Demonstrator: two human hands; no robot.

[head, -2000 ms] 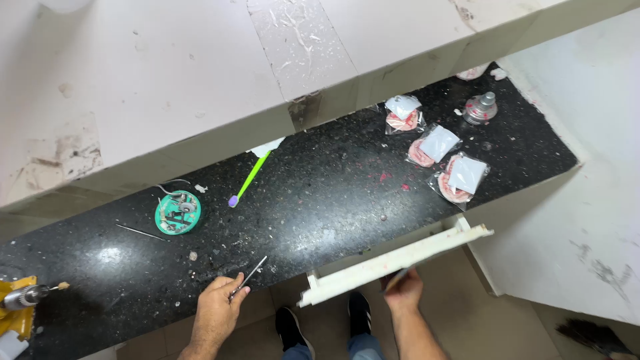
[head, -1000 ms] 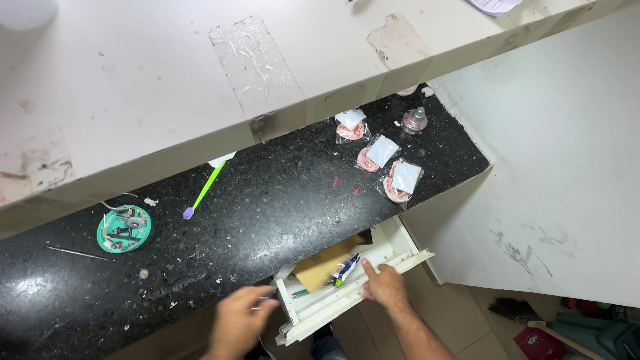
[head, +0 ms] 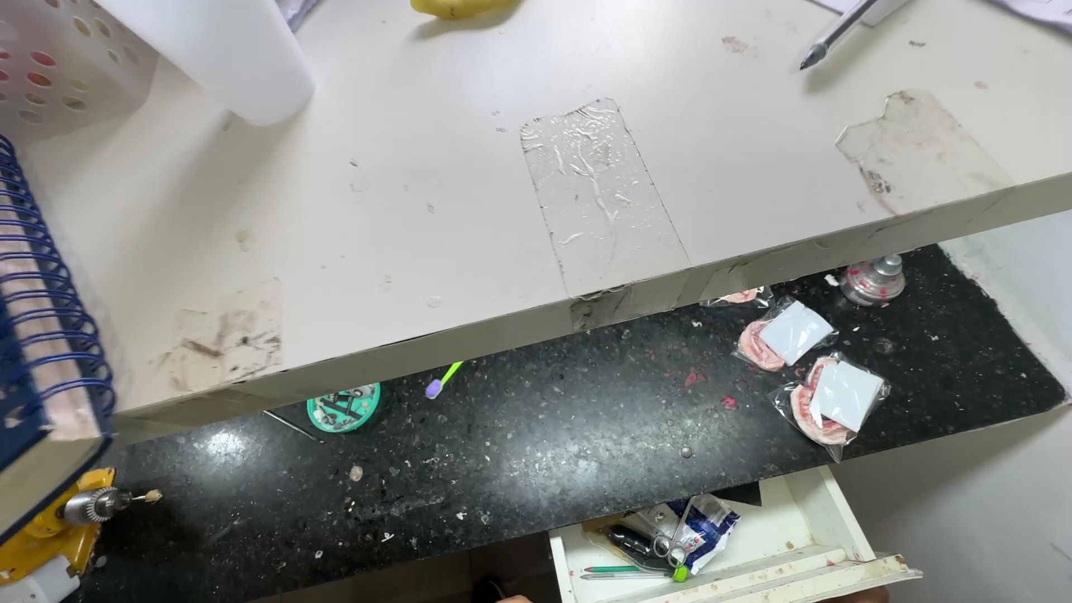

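Observation:
A white drawer (head: 837, 519) stands pulled out below the black speckled counter. In it lie a metal tool with ring handles (head: 670, 548), a dark object (head: 632, 540), a blue and white packet (head: 712, 528) and a green pencil-like stick (head: 615, 569). Just a sliver of my left hand (head: 512, 599) shows at the bottom edge, left of the drawer; its fingers and anything in it are hidden. Of my right hand (head: 867, 595), a small part is visible under the right end of the drawer front, its fingers out of sight.
Bagged pink dental pieces with white cards (head: 846, 394) and a metal burner-like vessel (head: 873, 280) are on the counter's right. Farther left are a green round dish (head: 343, 408), a purple-tipped brush (head: 434, 388) and a chuck (head: 96, 505). A white shelf (head: 419, 226) overhangs the counter.
The drawer, closed or nearly so two seconds ago, stands farther out with its contents showing. Both hands have dropped mostly out of sight. The view has shifted, showing more of the shelf.

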